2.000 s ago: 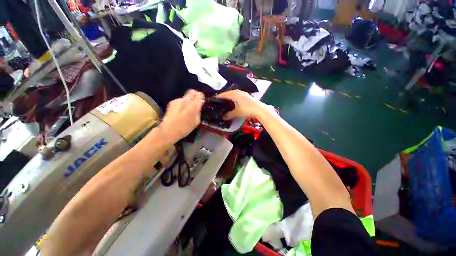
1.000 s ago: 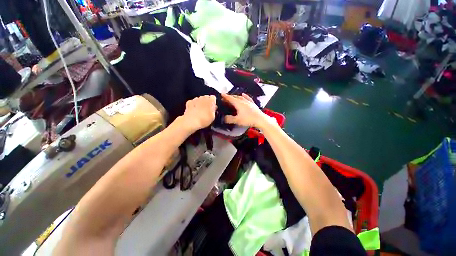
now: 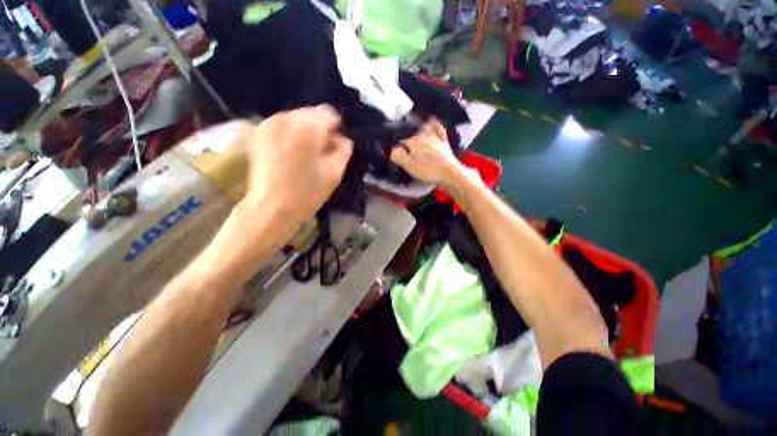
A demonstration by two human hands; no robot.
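Observation:
A bunch of black cloth pieces [image 3: 369, 157] lies at the far right end of the sewing machine table, between my hands. My left hand [image 3: 300, 157] is a blurred fist at its left side, raised above the table end, with black cloth at its fingers; its fingertips are hidden. My right hand [image 3: 426, 155] is at its right side, with bent fingers gripping the black cloth. Single pieces cannot be told apart.
The machine head [image 3: 162, 230] and black-handled scissors [image 3: 317, 261] are at left and below my hands. A red bin [image 3: 646, 311] holds pale green [image 3: 443, 319], white and black cloth. Black cloth [image 3: 268, 64] is heaped behind. A blue bag [image 3: 750, 315] stands at right.
My left hand has risen and moved left, away from my right hand, and looks larger. The gap between my hands has widened, with more black cloth showing. The view has shifted slightly.

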